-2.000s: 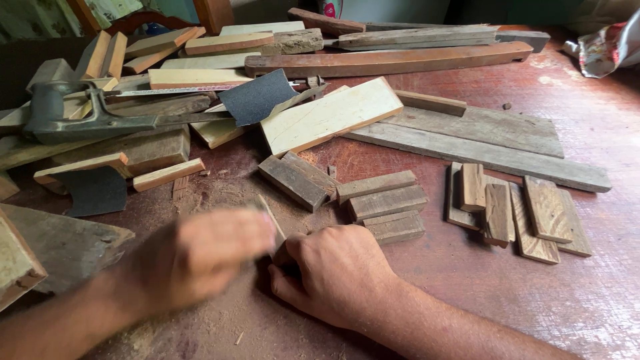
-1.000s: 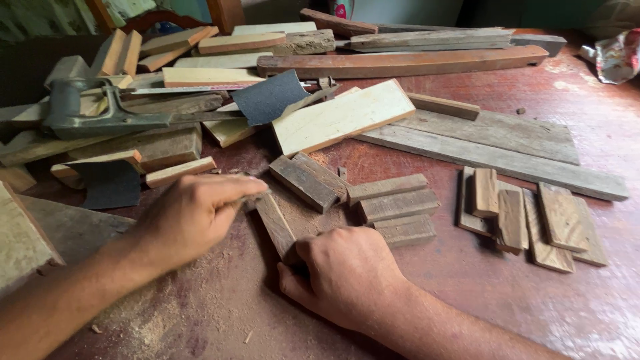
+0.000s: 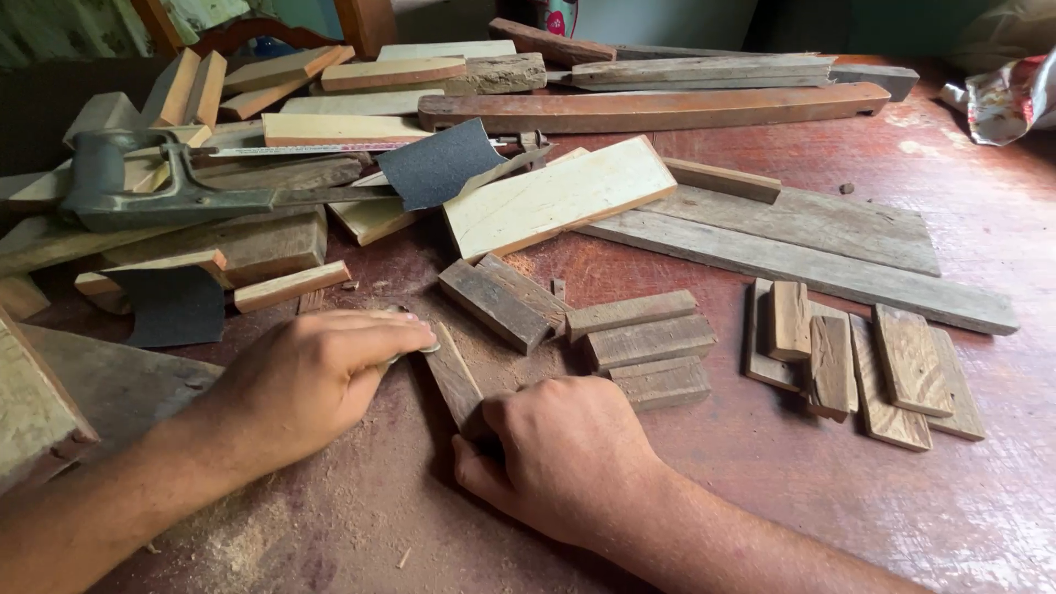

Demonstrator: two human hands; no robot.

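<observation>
My right hand [image 3: 569,454] is closed around the near end of a small dark wooden block [image 3: 452,371], which lies on the table. At the block's far end, my left hand [image 3: 318,384] holds a piece of sandpaper [image 3: 427,347], mostly hidden under the fingers; only its edge shows. Two dark blocks [image 3: 495,301] lie side by side just beyond. Several brown blocks [image 3: 652,342] rest in a row past my right hand. Farther right, several small grained wood pieces [image 3: 895,371] lie partly stacked. Pale sawdust [image 3: 247,528] covers the table near my left forearm.
A hacksaw [image 3: 173,198] lies on piled wood at the left. Dark sandpaper sheets [image 3: 441,165] drape over the pile and over a strip at left. A pale board [image 3: 561,198] and long grey planks [image 3: 808,247] lie behind the blocks. A crumpled wrapper [image 3: 1002,99] sits at far right.
The left hand, blurred two seconds ago, now shows sharply at the block's far end. More of the block's upper face shows than then. The right hand stays on its near end.
</observation>
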